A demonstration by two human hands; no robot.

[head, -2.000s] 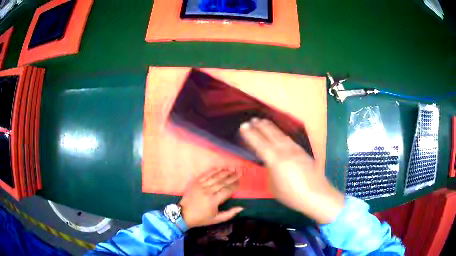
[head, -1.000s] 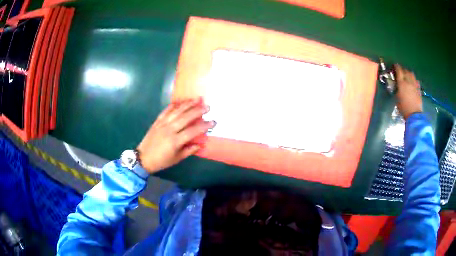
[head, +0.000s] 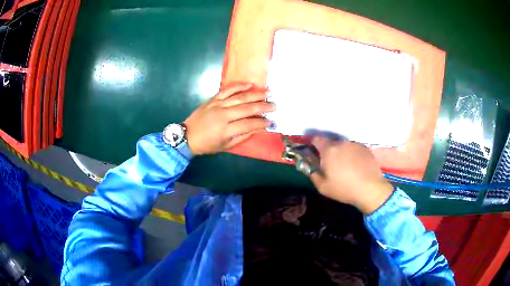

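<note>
A tablet (head: 341, 86) lies back up in the recess of an orange-red foam tray (head: 430, 106), its back plain white from glare. My left hand (head: 229, 118) lies flat with fingers spread on the tray's left edge, fingertips at the tablet's lower left corner, holding nothing. My right hand (head: 349, 170) is closed around the silver air blow gun (head: 303, 157), its tip pointing left near that same corner. The right fingers are slightly blurred. A small dark spot (head: 272, 126) shows at the corner beside my left fingertips.
A blue air hose (head: 447, 183) runs right from the gun, across two clear sheets (head: 461, 162) with rows of tiny dark pieces. Stacked foam trays (head: 53, 72) stand at the left on the green bench (head: 151, 33). Blue crates (head: 47, 204) are at the lower left, more orange-red trays (head: 475, 240) lower right.
The tablet was turned from dark side to white back and lies in the tray. My right hand took the air gun from the right and brought it to the lower left corner.
</note>
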